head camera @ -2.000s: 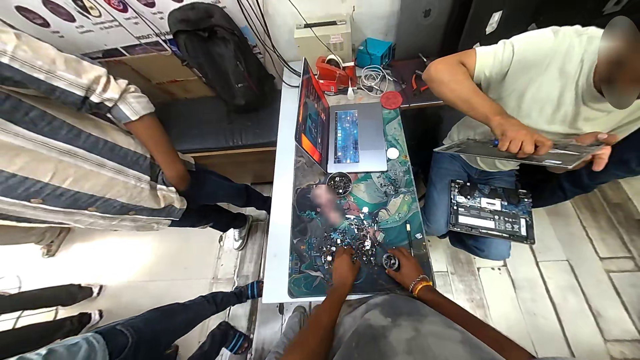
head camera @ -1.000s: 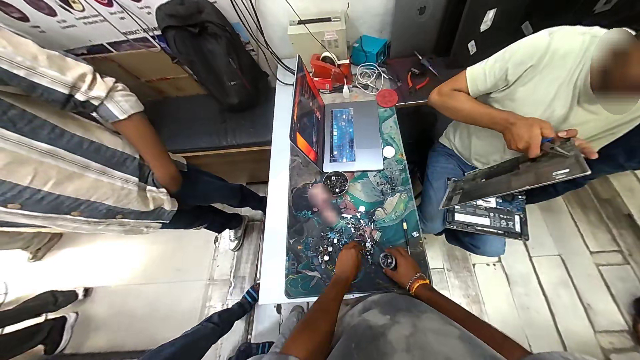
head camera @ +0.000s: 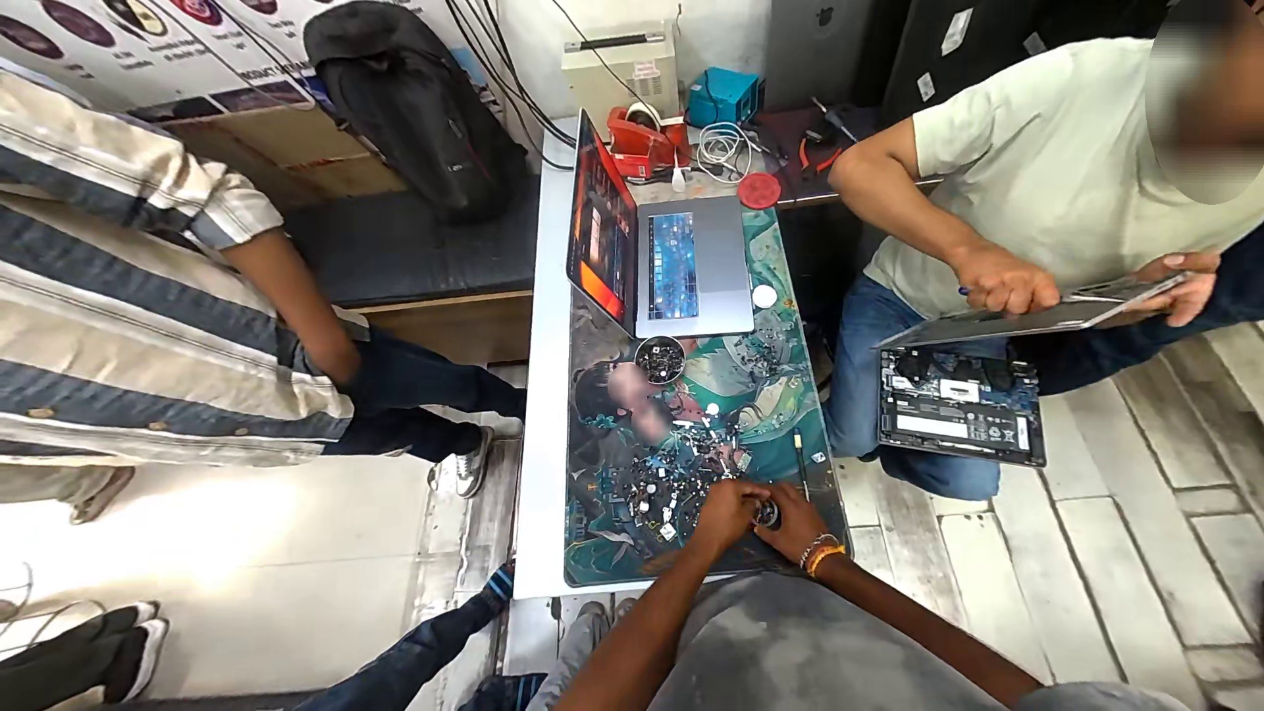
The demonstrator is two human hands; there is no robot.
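My right hand (head camera: 790, 525) holds a small round container (head camera: 766, 513) near the front edge of the printed desk mat (head camera: 612, 565). My left hand (head camera: 729, 509) meets it from the left, its fingertips together at the container's rim; whether they pinch a part cannot be told. Left of my hands spreads a heap of small loose parts (head camera: 667, 484), dark, silver and white. Farther back stands a round tin (head camera: 660, 361) filled with small dark parts. Behind it an open laptop (head camera: 696, 267) shows a lit screen. A thin tool with a yellowish end (head camera: 799, 452) lies right of the heap.
A seated person at the right holds a laptop panel (head camera: 1027, 321) above an opened laptop base (head camera: 958, 405). Another person stands left of the table (head camera: 543, 474). A red tape dispenser (head camera: 647, 141), a coiled white cable (head camera: 724, 153) and a teal box (head camera: 725, 96) are at the back.
My left hand has moved right, from the heap of parts to the round container in my right hand. The seated person's laptop panel has changed its tilt, uncovering more of the base than a second ago.
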